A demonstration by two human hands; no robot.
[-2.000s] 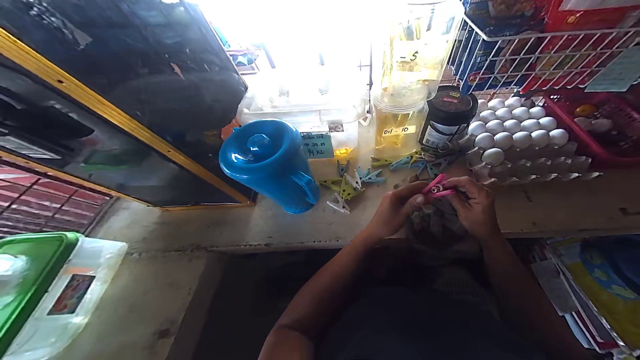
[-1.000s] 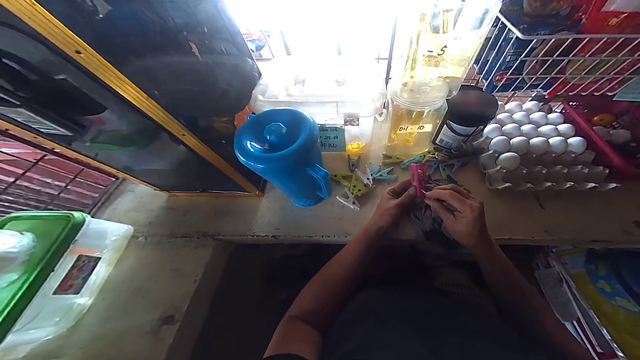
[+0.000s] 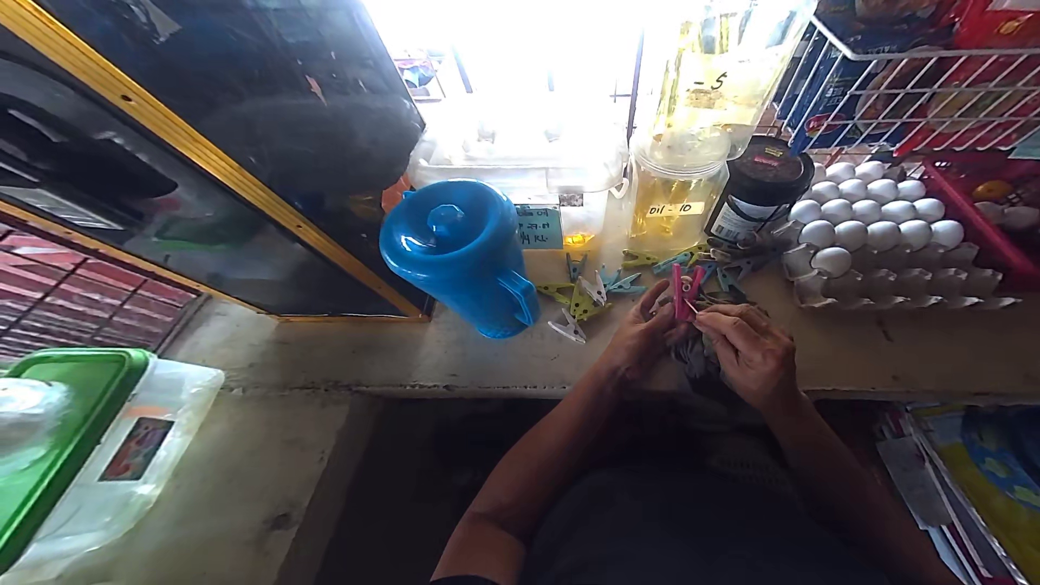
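My left hand (image 3: 638, 340) holds a pink plastic clothespin (image 3: 687, 291) upright between thumb and fingers. Close against it on the right, my right hand (image 3: 751, 349) pinches a thin, pale, stick-like piece (image 3: 691, 307) whose tip meets the clothespin; what it is cannot be told. Below the fingers, a dark grey bundle (image 3: 697, 357) lies at the counter's edge, partly hidden. Loose clothespins in green (image 3: 587, 302), white (image 3: 567, 327) and light blue (image 3: 626, 283) are scattered on the counter behind and left of my hands, with darker ones to the right.
A blue plastic pitcher (image 3: 463, 252) stands left of the clothespins. Behind are jars of yellow liquid (image 3: 678, 203) and a black lidded jar (image 3: 756, 191). Eggs in a carton tray (image 3: 894, 284) and a white wire basket (image 3: 918, 106) are at right. A green-lidded plastic box (image 3: 162, 439) sits far left.
The pink clothespin was held more slanted between both hands two seconds ago; now it stands upright in my left hand. My right hand has shifted to its lower right side.
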